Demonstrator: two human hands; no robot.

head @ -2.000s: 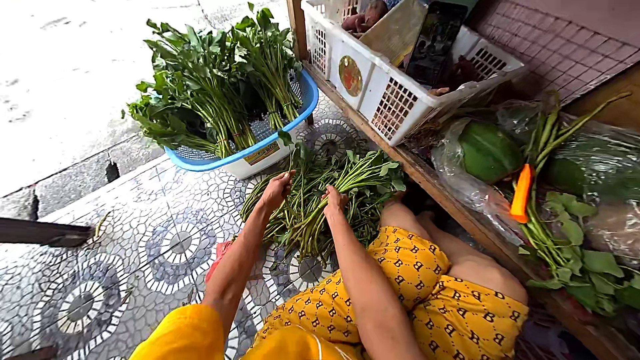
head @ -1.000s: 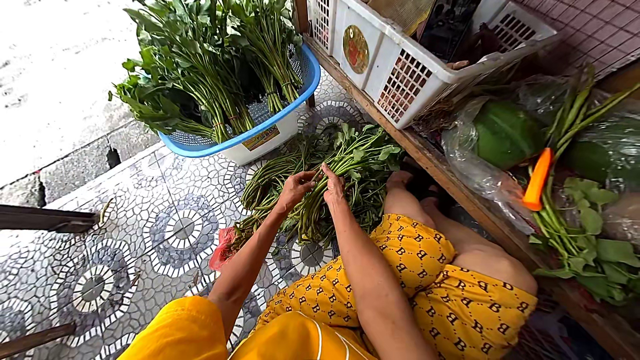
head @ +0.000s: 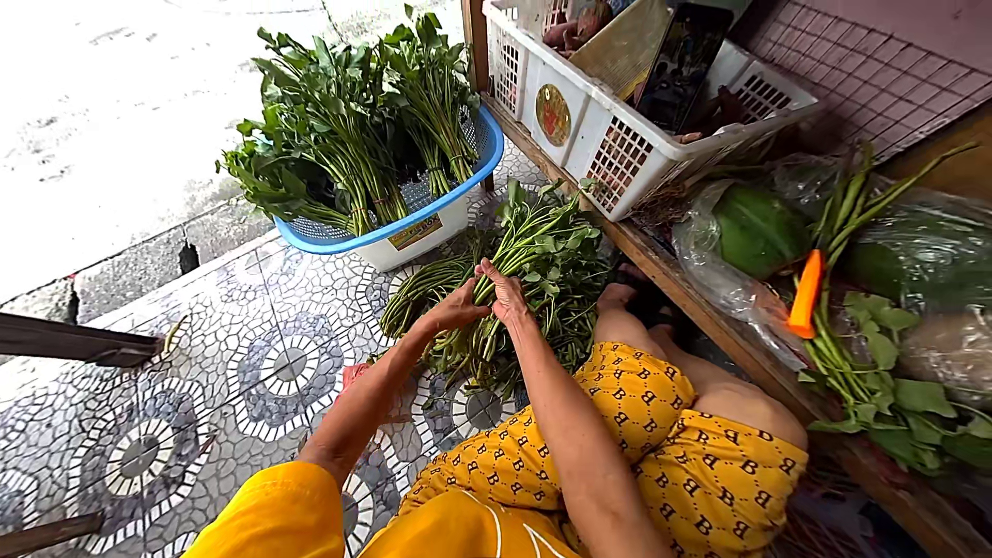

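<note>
A bunch of long-stemmed leafy greens (head: 527,240) is held in both hands at the middle of the view, its leaves pointing away from me. My left hand (head: 459,308) closes on the stems from the left. On their right side, my right hand (head: 504,291) grips the same stems, thumb up, close against the left hand. Beneath and around the hands lies a loose heap of greens (head: 570,322) on the patterned tile floor. What the fingertips do behind the stems is hidden.
Tied bundles of greens (head: 333,147) stand in a blue-rimmed basket (head: 496,147). A white plastic crate (head: 577,124) and an orange-handled tool (head: 807,294) are on the wooden shelf (head: 697,310) at right, beside plastic-wrapped green produce (head: 756,229). Dark wooden legs (head: 77,339) jut in at left.
Two seconds ago my hands were apart over the greens; they came together one second ago and are still together, now around the stems of the bunch.
</note>
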